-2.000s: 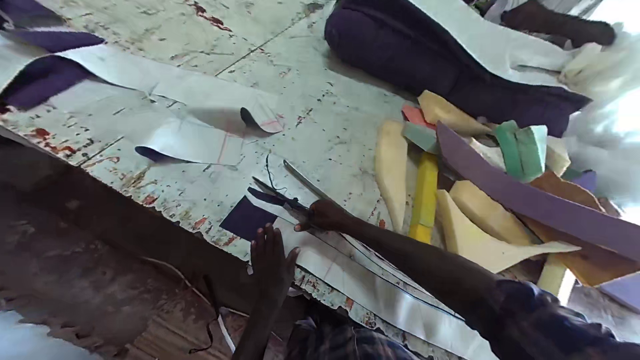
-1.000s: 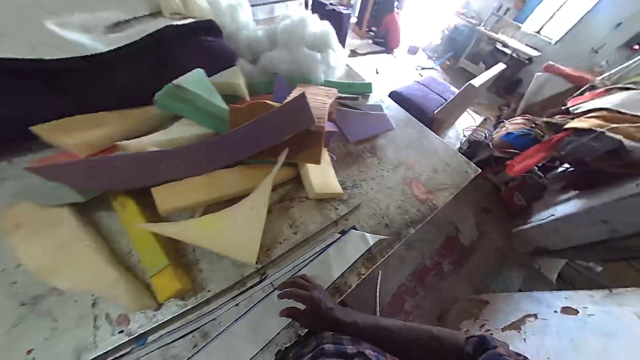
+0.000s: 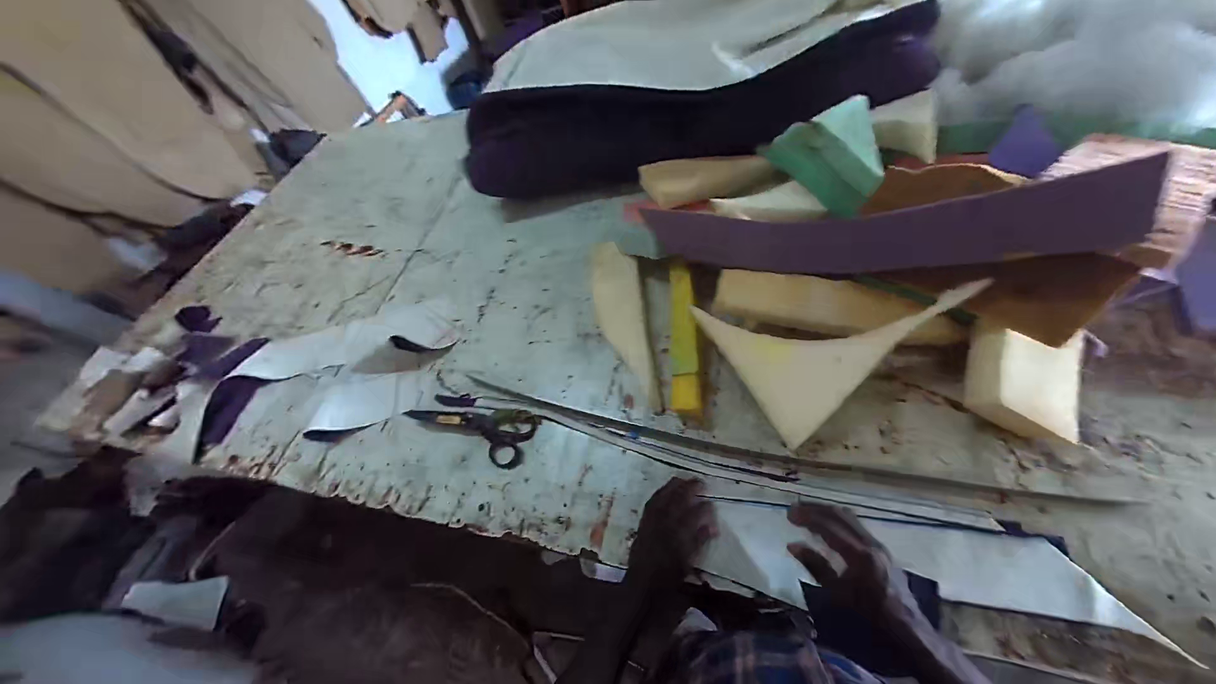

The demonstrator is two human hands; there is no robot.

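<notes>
A long strip of white-backed dark fabric (image 3: 950,560) lies along the near edge of the worktable. At its left end my left hand (image 3: 676,522) rests with fingers bent; whether it pinches the fabric cannot be told. My right hand (image 3: 845,551) is over the strip, thumb and fingers apart. A dark fabric piece (image 3: 841,622) shows below the right hand. Thin narrow strips (image 3: 703,456) run just beyond both hands. To the left of the hands, a pair of dark-handled scissors (image 3: 475,424) lies on the table, beside curled white-and-purple fabric offcuts (image 3: 356,404).
Foam offcuts (image 3: 807,380), a long purple foam piece (image 3: 912,228) and a yellow bar (image 3: 684,342) are heaped beyond the hands. Behind them lie a dark fabric roll (image 3: 589,133) and white stuffing (image 3: 1073,66). The worktable's (image 3: 380,275) near edge is ragged.
The scissors, in my right hand two seconds ago, now lie on the table. My right hand is now over the fabric strip. The view has swung right, then back left.
</notes>
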